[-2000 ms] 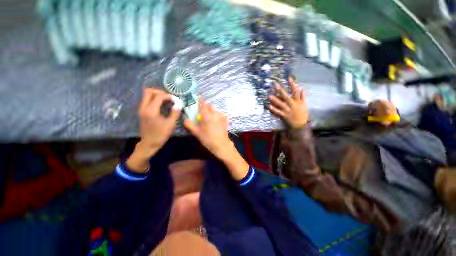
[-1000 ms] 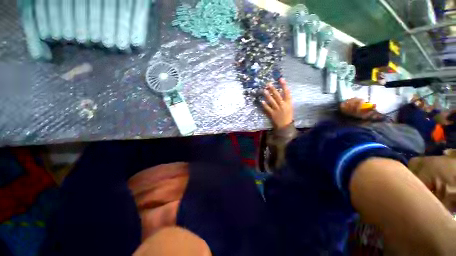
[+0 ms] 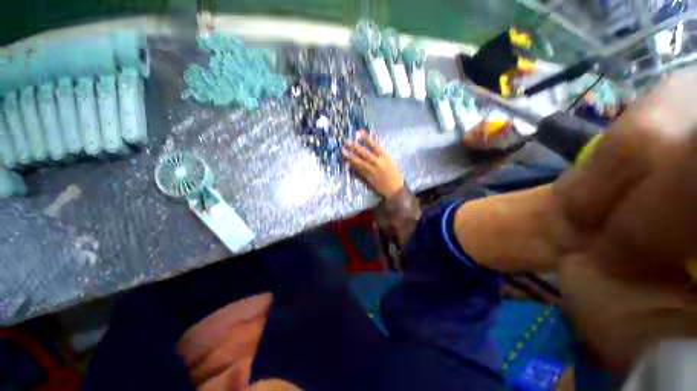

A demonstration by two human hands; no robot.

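Observation:
A pale teal handheld fan lies on the bench, its round grille (image 3: 182,176) to the upper left and its pale handle (image 3: 222,223) near the front edge. A small dark reddish mark shows at its neck. No hand touches it. My right hand (image 3: 611,179), large and blurred at the right, appears closed around a dark elongated tool (image 3: 564,134) with a yellow-green band. Its fingertips are unclear. I cannot make out my left hand; a blurred skin-coloured shape lies below the right one.
Teal fans (image 3: 84,114) stand in a row at left. A teal parts heap (image 3: 237,72) and dark metallic parts (image 3: 325,107) lie behind. Another person's hand (image 3: 376,166) touches the metallic parts. More fans (image 3: 397,76) and a black-yellow device (image 3: 497,63) are at right.
Both hands were at the fan; now it lies alone on the bench. My right arm has reached right and come up close to the camera. The view has turned right.

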